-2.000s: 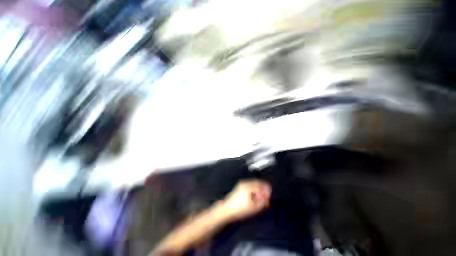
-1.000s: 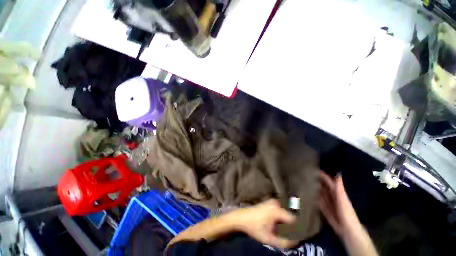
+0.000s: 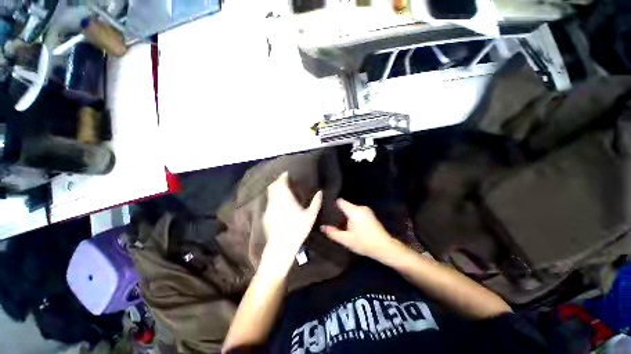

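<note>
A brown-grey garment (image 3: 280,166) lies bunched over my lap below the table's front edge, with a small white label (image 3: 301,257) showing. My left hand (image 3: 287,218) lies on the garment, thumb apart from the fingers; whether it pinches cloth is unclear. My right hand (image 3: 360,231) is just right of it, thumb and fingers apart, at the garment's darker right part, with no cloth visibly gripped. The silver roller guide (image 3: 363,126) is at the table's front edge, above my hands. Part of the white sewing machine (image 3: 332,59) shows behind it.
The white table (image 3: 228,104) spans the view beyond my hands, with a red edge piece (image 3: 172,181). A large brown-grey garment pile (image 3: 560,207) is at right. More garment cloth (image 3: 190,297) and a purple stool (image 3: 104,275) are at lower left. Brown-ended spools (image 3: 104,36) stand at upper left.
The view has swung right, bringing the machine and right-hand pile into view. Both hands are now closer together, nearer the table edge. My left hand has moved up the garment, and the label is now below it.
</note>
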